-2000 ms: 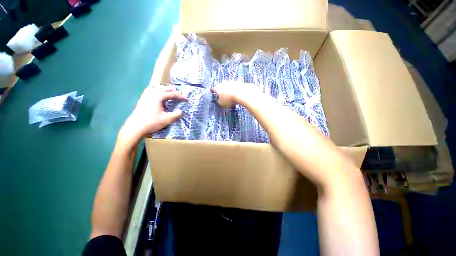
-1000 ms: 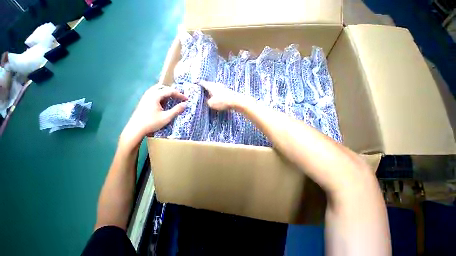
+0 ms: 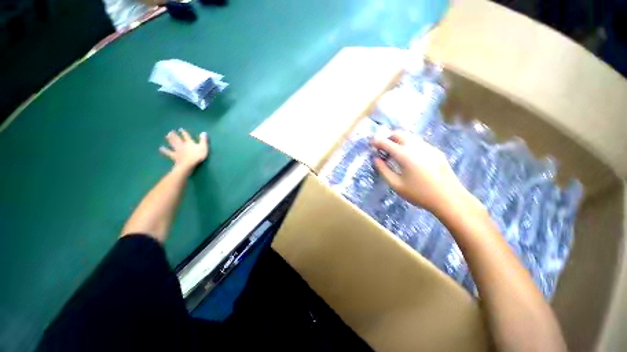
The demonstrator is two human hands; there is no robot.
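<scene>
A bubble-wrapped unit lies on the green surface. My left hand is over the green surface just below it, fingers spread, empty and apart from it. The open carton holds rows of upright bubble-wrapped units, slightly blurred. My right hand is over the left part of the rows, fingers curled at the tops of the wrapping. Whether it grips one, I cannot tell. My right forearm covers part of the front rows.
The green surface with its pale metal edge rail runs left of the carton. A carton flap leans out over it. Small black blocks and white material are at its far edge.
My left hand has left the carton and reached out over the green surface. My right hand stays over the rows, its fingers more open. The view has turned left, and the left flap now shows folded outward.
</scene>
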